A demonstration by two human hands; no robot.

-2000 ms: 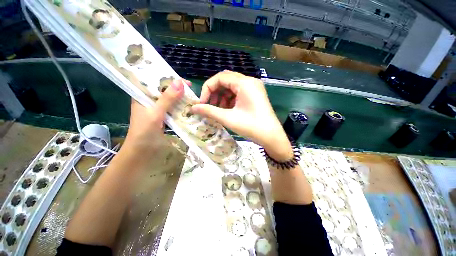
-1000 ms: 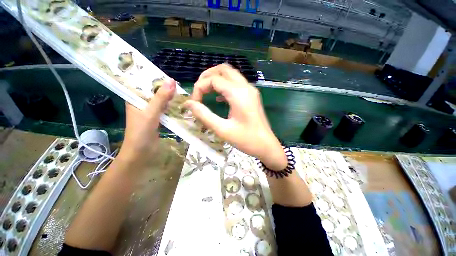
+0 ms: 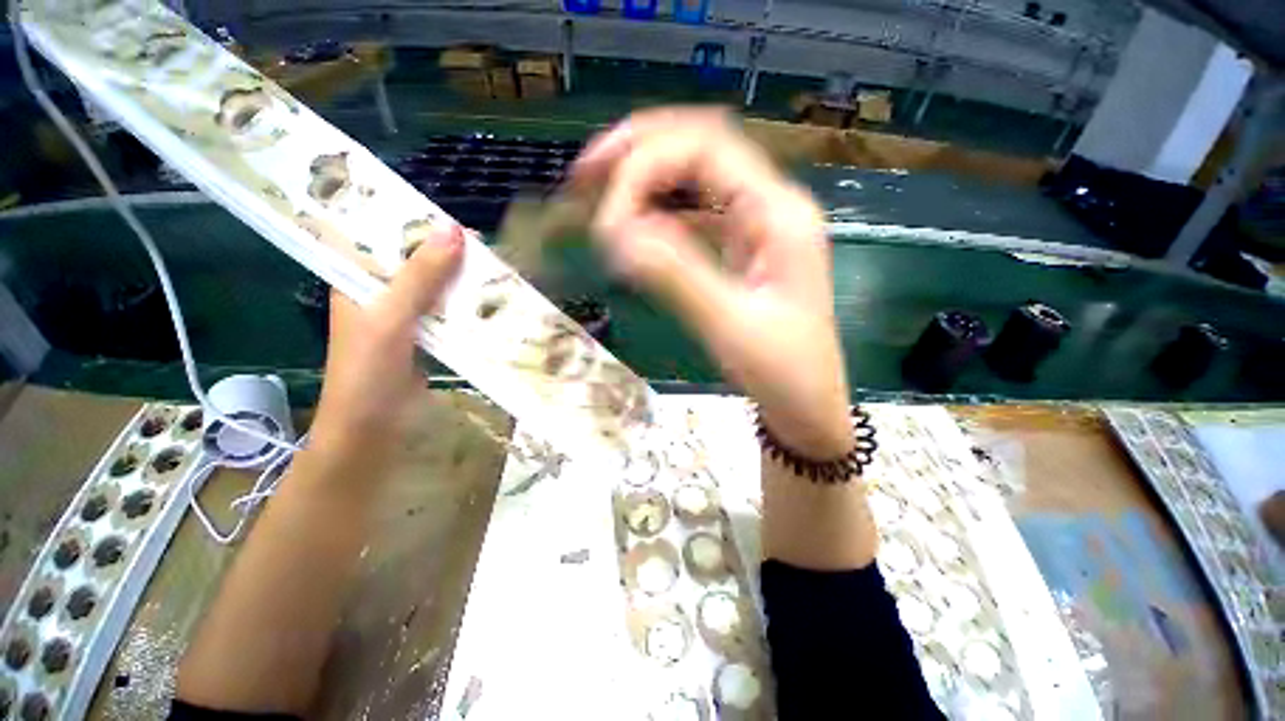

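My left hand grips a long white release liner strip with a row of irregular holes. The strip slants from the top left down to the middle. My right hand is raised off the strip to its right and is blurred. Its fingertips pinch a thin, blurred tan piece, seemingly an adhesive gasket. White adhesive sheets with round outlines lie on the bench below my hands.
Black cylindrical housings stand on the green conveyor belt. A small white fan with a cable is at left. Perforated holder strips lie at left and right. A black tray is beyond the belt.
My right hand has lifted up and right off the strip, with a tan piece at its fingertips. A hole shows where it was picking. The housings at right have moved right.
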